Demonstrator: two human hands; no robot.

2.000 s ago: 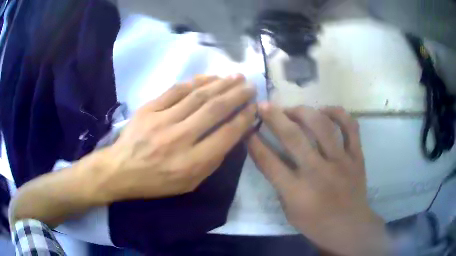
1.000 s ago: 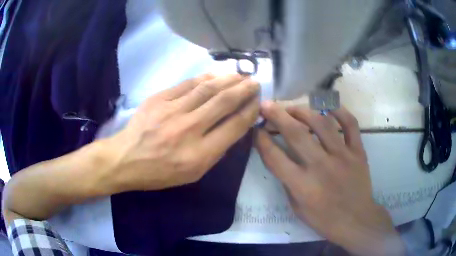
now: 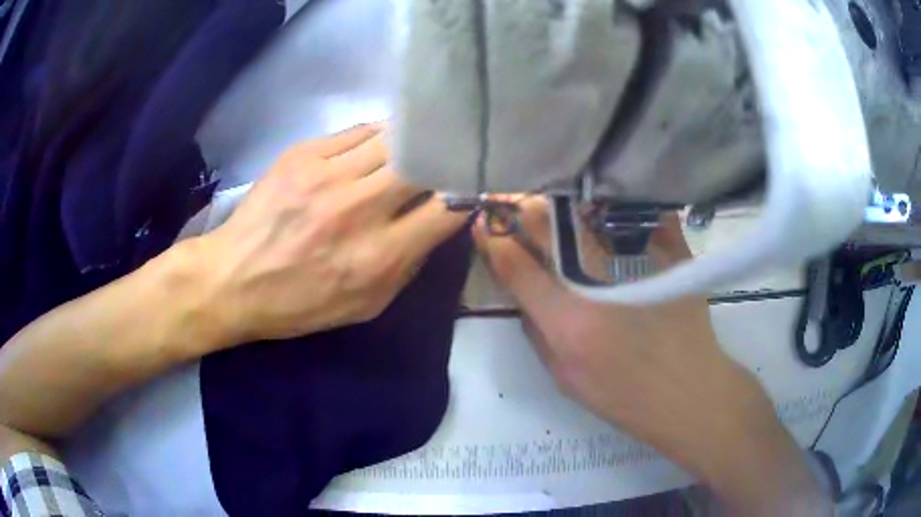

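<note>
The white sewing machine head (image 3: 576, 101) hides the fingertips of both hands in part. My left hand (image 3: 323, 232) lies flat on the cloth, its fingers reaching to the presser foot (image 3: 495, 214). My right hand (image 3: 626, 353) is beside it on the right, its index finger near the presser foot and other fingers behind the pale needle guard (image 3: 808, 202). The dark navy garment piece (image 3: 343, 404) hangs from under my left hand toward the table's front edge. The pale facing (image 3: 303, 86) lies beyond my left hand. Whether my right fingers pinch the cloth is hidden.
More dark cloth (image 3: 91, 131) is heaped at the left. Black-handled scissors (image 3: 830, 313) lie at the right of the machine. The white table (image 3: 505, 394) has printed ruler marks (image 3: 485, 459) near its front edge.
The view has shifted, so the machine head and guard now cover more of the hands. Both hands sit closer under the head, and the dark cloth has moved slightly left and toward me.
</note>
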